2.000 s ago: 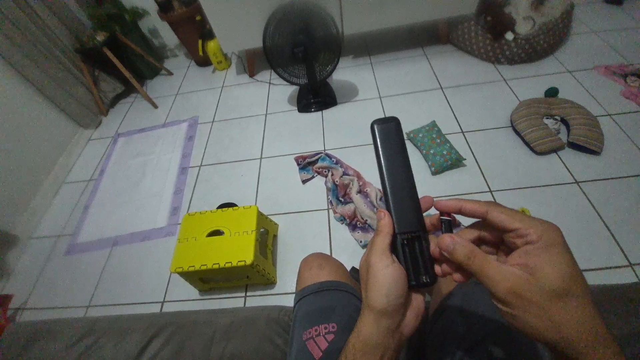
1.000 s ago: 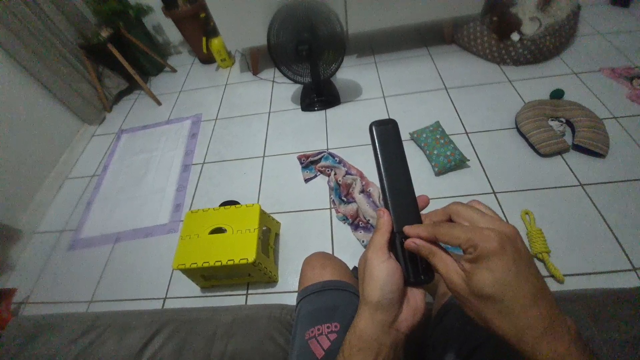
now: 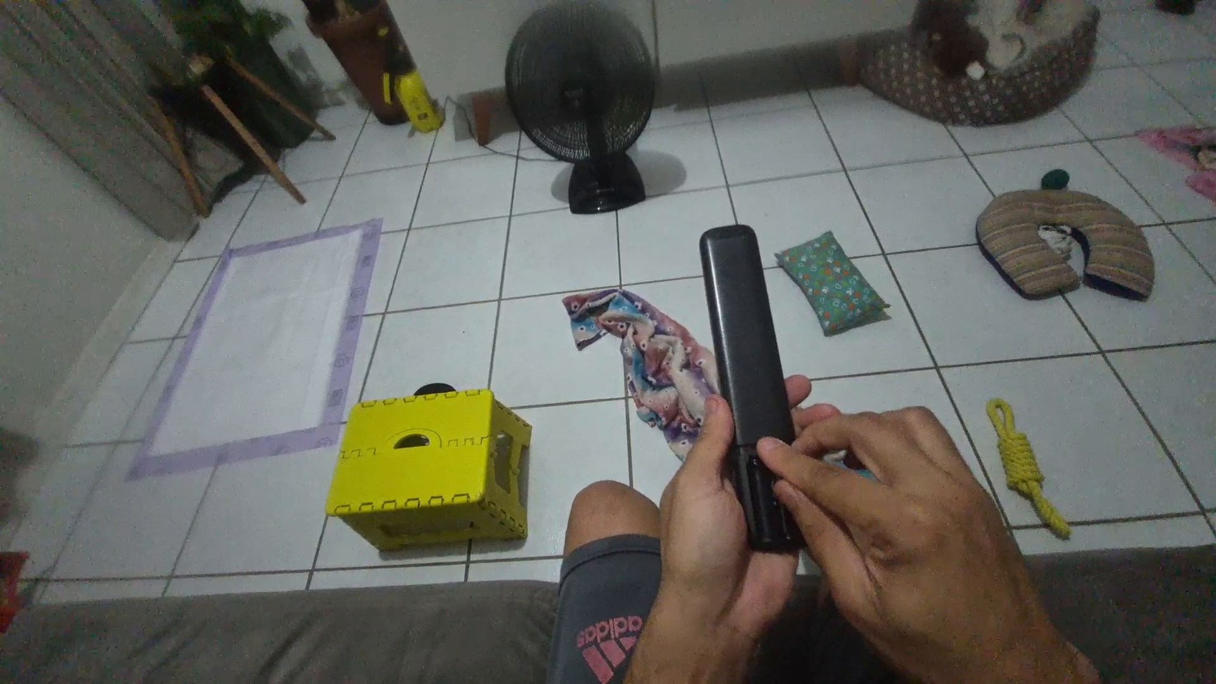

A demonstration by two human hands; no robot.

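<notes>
A black remote control [image 3: 746,332], its back facing me, is held tilted slightly left over my lap. My left hand [image 3: 708,522] grips its lower half from the left and below, the thumb along its side. My right hand [image 3: 883,513] has thumb and forefinger at the battery compartment near the lower end. Part of that compartment looks dark and uncovered; whether a battery is in it or between my right fingertips, I cannot tell. Behind the remote a multicoloured patterned cloth [image 3: 655,366] lies on the tiled floor.
A yellow folding stool [image 3: 418,465] stands at the left, near a purple-edged white pad [image 3: 266,342]. Beyond are a black fan [image 3: 581,95] and a pet bed [image 3: 978,85]. A green patterned pouch [image 3: 831,283], a striped neck pillow [image 3: 1064,237] and a knotted yellow rope [image 3: 1024,465] lie on the right.
Two seconds ago my right fingers held a small dark cylinder beside the exposed battery compartment. They have since moved left onto the compartment, and that cylinder is no longer plainly visible.
</notes>
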